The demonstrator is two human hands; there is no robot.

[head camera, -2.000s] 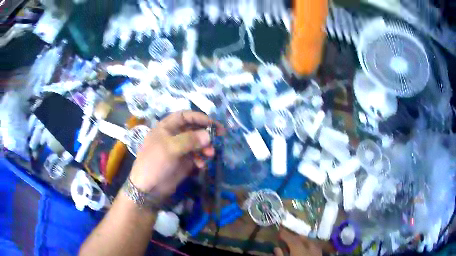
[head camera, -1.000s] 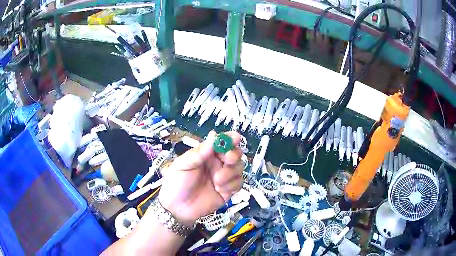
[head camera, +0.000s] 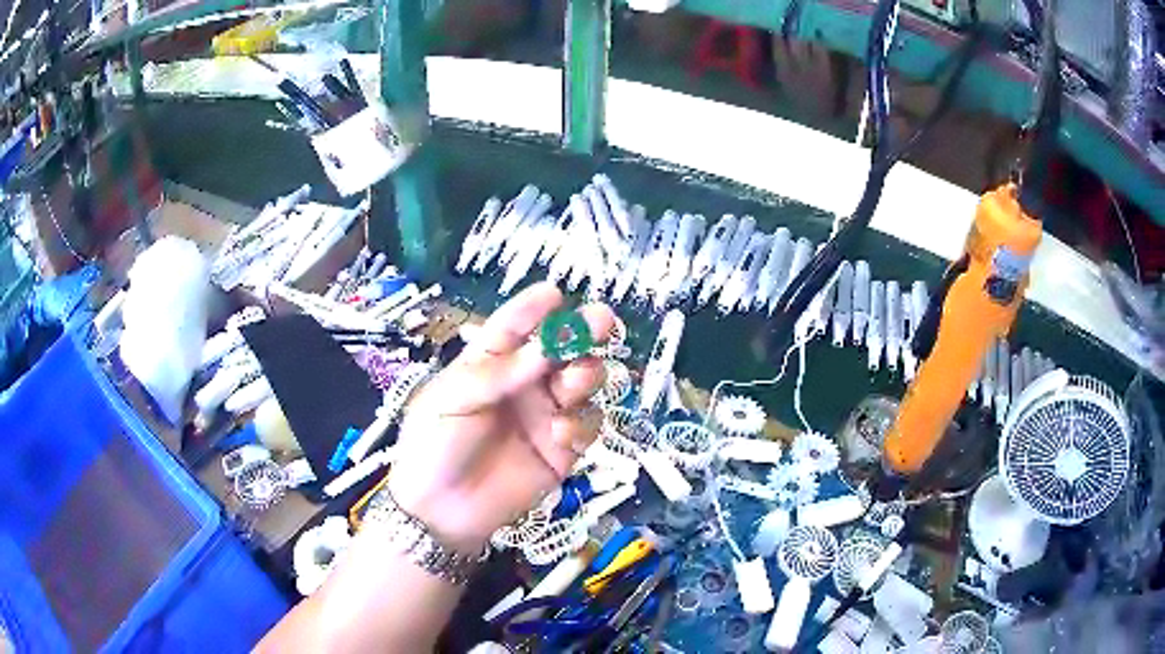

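Observation:
My left hand [head camera: 498, 415], bare with a metal watch band at the wrist, is raised over the middle of the bench. It holds a small round green circuit board [head camera: 566, 335] between thumb and fingers, with its flat side towards me. The board has a small opening or part at its centre, too small to tell which. My right hand is not in the picture.
A blue crate [head camera: 230, 549] is at the left. An orange electric screwdriver [head camera: 965, 332] stands at the right, near a larger white fan [head camera: 1067, 454]. Blue-handled pliers [head camera: 562, 613], a yellow-handled tool [head camera: 622, 562] and white fan blades [head camera: 807, 552] lie below. Several white housings [head camera: 696, 256] line the rear.
The view has swung up from the bench to its rear. My left hand rose and now shows the green board. A hand at the front edge has left the picture.

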